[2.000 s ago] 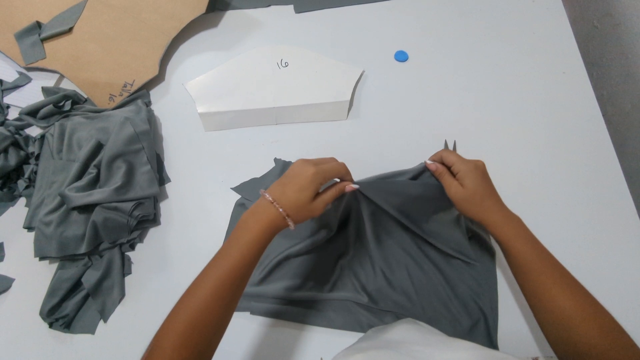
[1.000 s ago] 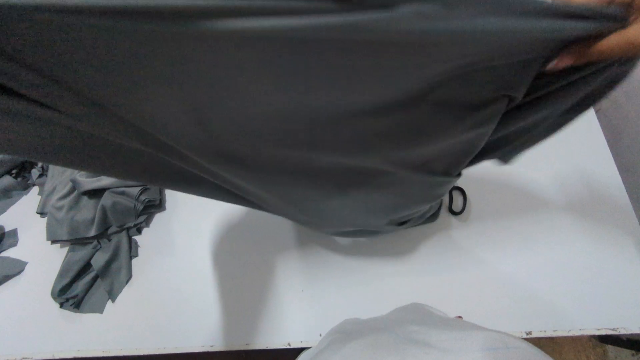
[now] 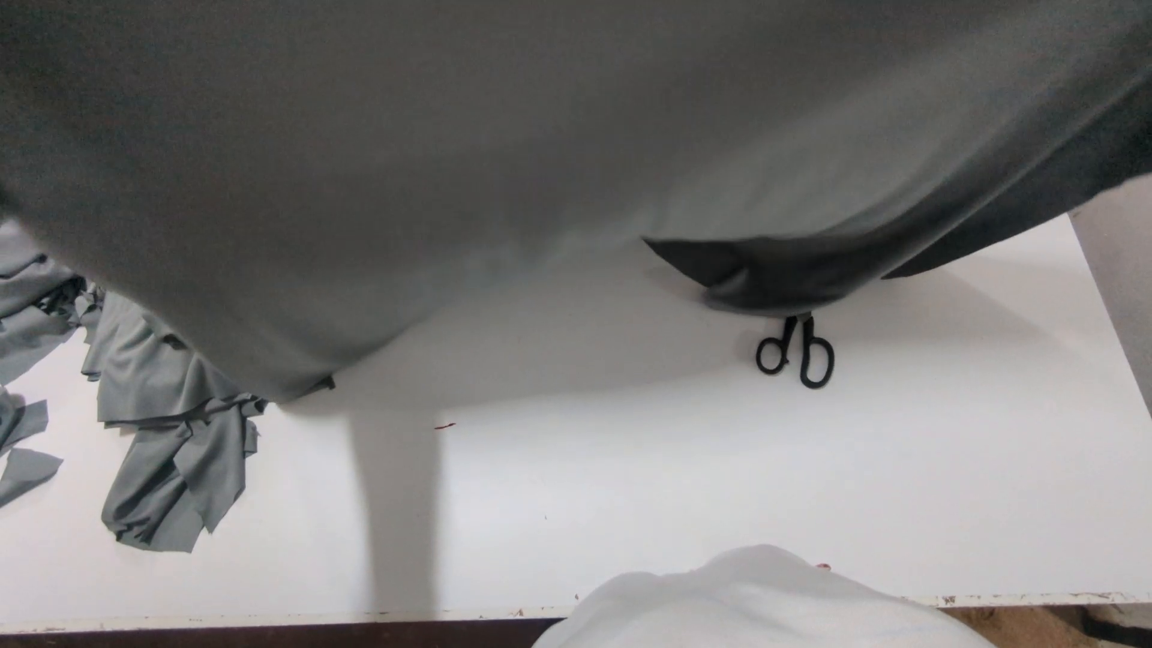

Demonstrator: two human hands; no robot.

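A large sheet of dark grey fabric (image 3: pixel 468 144) hangs across the upper part of the head view, close to the camera and raised off the white table. Its lower edge sags over the table, and a folded corner droops right of the middle. Neither my left hand nor my right hand shows; what holds the fabric is outside the view or behind it. Just below the drooping corner lie scissors with black handles (image 3: pixel 796 351); their blades are hidden under the fabric.
A pile of grey fabric pieces (image 3: pixel 180 450) lies on the white table (image 3: pixel 630 477) at the left, with smaller scraps (image 3: pixel 27 472) beside it. The table's near edge runs along the bottom, behind white clothing (image 3: pixel 756 603). Its right edge shows at the right.
The grey fabric, gripped by both hands over the table two seconds ago, is now lifted and spread before the camera. Both hands have left the view. More of the scissors' handles shows than before.
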